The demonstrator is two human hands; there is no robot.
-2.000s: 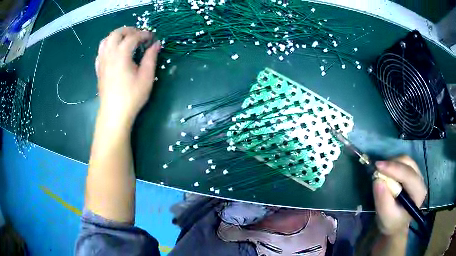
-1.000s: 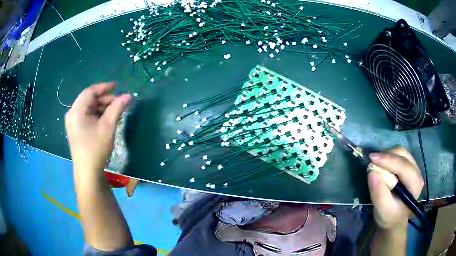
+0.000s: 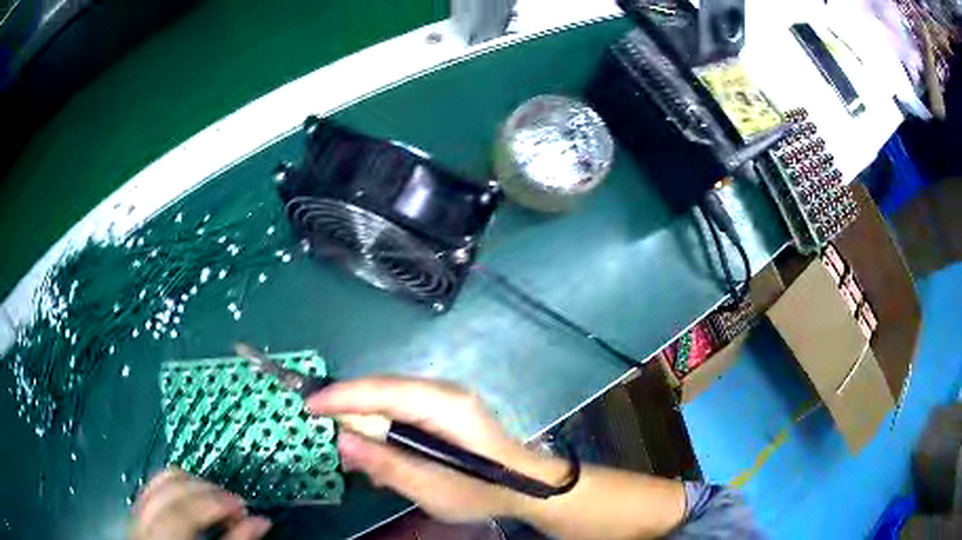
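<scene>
A green PCB panel [image 3: 248, 427] with dark spots lies on the dark green bench at lower left. Thin dark leads run across its lower left part. My right hand [image 3: 438, 443] grips a soldering iron [image 3: 459, 464] by its cream and black handle. The iron's tip points up-left over the panel's upper edge; contact cannot be told. My left hand [image 3: 195, 512] is at the panel's lower left edge, fingers curled, partly cut off by the bottom of the picture; whether it holds a lead cannot be told. A pile of green lead wires [image 3: 127, 290] with white ends lies above left.
A black fan [image 3: 390, 216] stands beyond the panel. A round clear tub [image 3: 554, 148] with silvery contents sits beside it. Further right are a black soldering station [image 3: 665, 121], stacked panels [image 3: 812, 174] and an open cardboard box [image 3: 828, 332] below the bench edge.
The view has swung to the right, bringing the tub, station and boxes in. My left hand has come from the far left to the panel. My right hand still holds the iron.
</scene>
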